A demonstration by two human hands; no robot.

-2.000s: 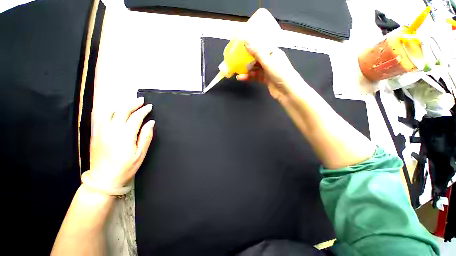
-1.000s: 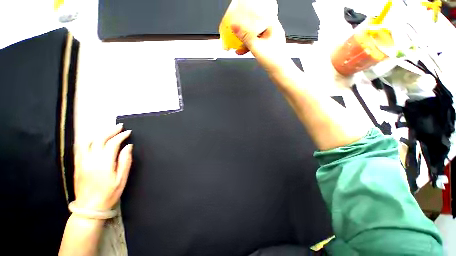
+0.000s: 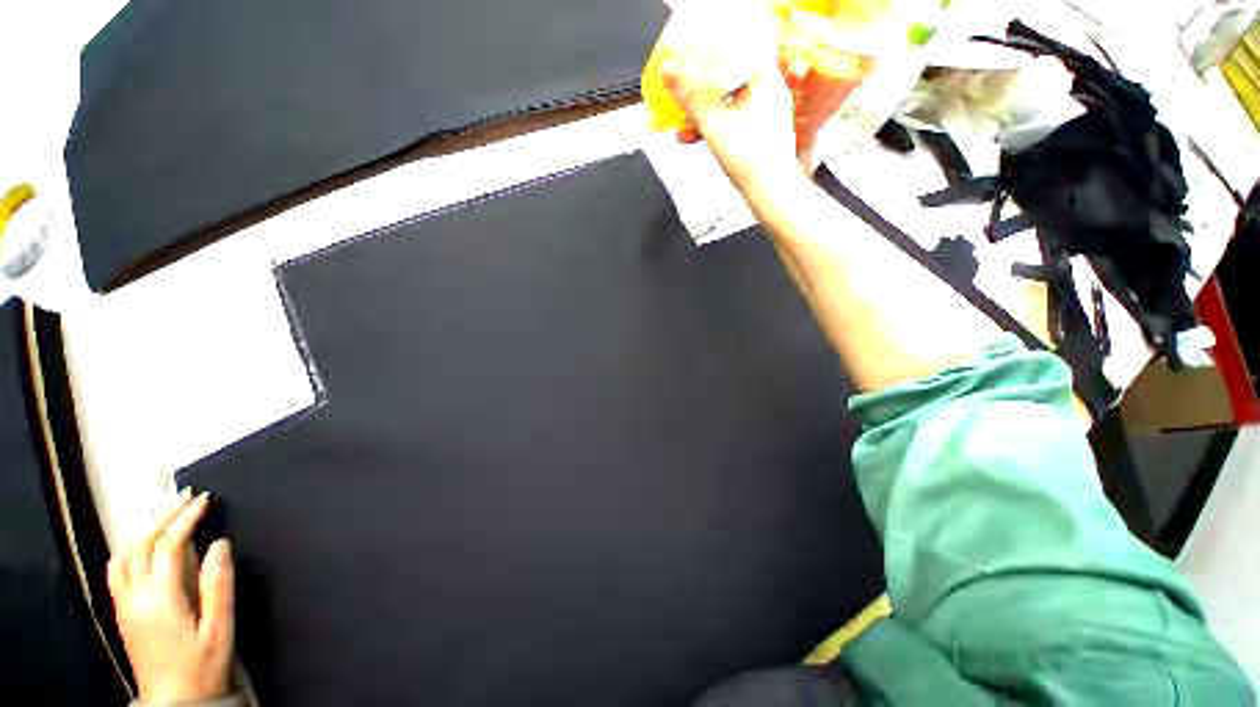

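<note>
A black notched panel (image 3: 525,414) lies flat in front of me, with a thin pale glue line along its far edge and left notch. My right hand (image 3: 726,76) is closed around the yellow glue squeeze bottle (image 3: 661,100) above the panel's far right corner. The hand hides most of the bottle, and its nozzle is not visible. My left hand (image 3: 173,601) lies at the panel's left corner, fingers slightly apart, fingertips touching the edge, holding nothing.
Stacked black panels (image 3: 346,111) lie at the far side. More black panels (image 3: 42,553) are at the left. Black offcut strips (image 3: 1105,180) are heaped at the right, near an orange-red glue pot (image 3: 826,104) partly behind my hand. A tape roll (image 3: 21,228) is far left.
The view has swung to the right. My right hand with the bottle has moved along the far edge to the right corner. The glue line now runs along that edge. My left hand stays by the left corner.
</note>
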